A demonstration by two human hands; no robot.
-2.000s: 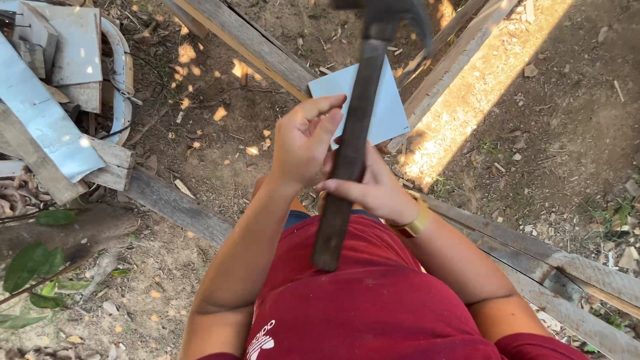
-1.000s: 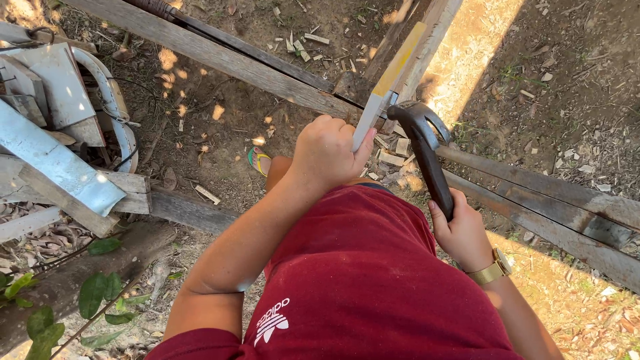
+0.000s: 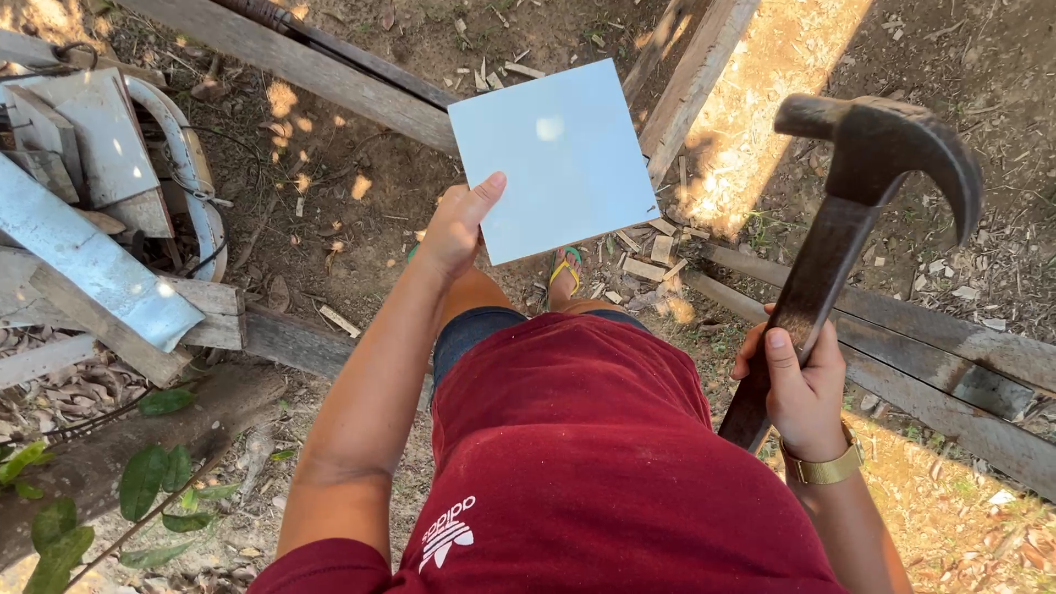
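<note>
A flat, square white panel (image 3: 561, 165) is pinched at its lower left edge by my left hand (image 3: 454, 231), thumb on the glossy face. A small dark nail (image 3: 651, 208) shows near the panel's lower right corner. On the right, my right hand (image 3: 796, 384) is closed around the dark handle of a claw hammer (image 3: 833, 239). The hammer's head is at the top, its claw curving to the right, apart from the panel. A gold-coloured watch is on my right wrist.
Wooden beams (image 3: 330, 82) cross above and behind the panel, and more boards (image 3: 932, 371) run to the right. At the left lie a pile of scrap boards (image 3: 107, 140) and a bent metal sheet (image 3: 91, 256). Leafy twigs (image 3: 144, 483) are at lower left. Wood chips (image 3: 643, 268) litter the ground.
The panel, edge-on one second ago, now shows its broad face. The hammer has moved away from the panel to the right, its head now raised clear of it.
</note>
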